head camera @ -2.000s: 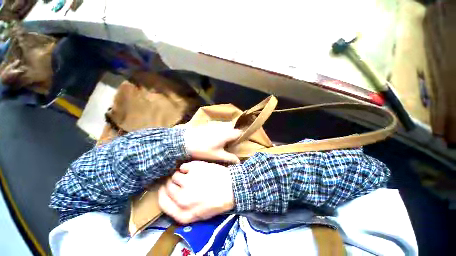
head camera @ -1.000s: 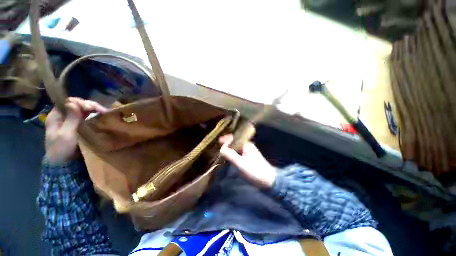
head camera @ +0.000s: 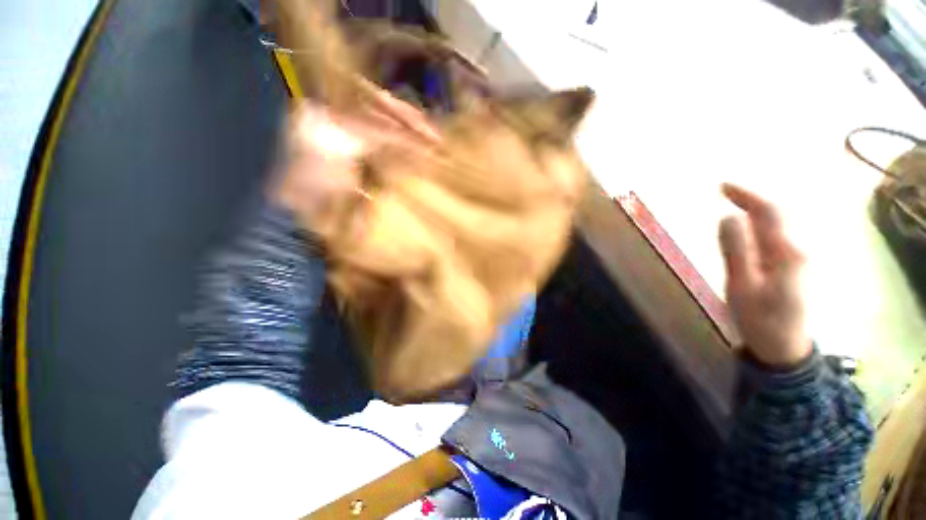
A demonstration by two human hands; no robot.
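Observation:
A brown tote bag (head camera: pixel 467 223) is lifted in front of me, blurred and crumpled, beside the table edge. My left hand (head camera: pixel 330 157) is blurred and grips the bag at its upper left side. My right hand (head camera: pixel 764 274) is off the bag, over the table edge, with its fingers apart and nothing seen in it. The bag's mouth, zip and clasp cannot be made out.
The white-topped table (head camera: pixel 690 112) runs along the right, with a red strip (head camera: pixel 675 259) on its edge. A brown bag with a thin handle (head camera: pixel 904 193) lies at the far right. Dark floor (head camera: pixel 152 203) with a yellow line is at left. A dark grey apron (head camera: pixel 548 432) covers my lap.
The bag has turned from open on my lap to a raised, crumpled bundle. My right hand has let go of it and moved right over the table edge. The view has swung round.

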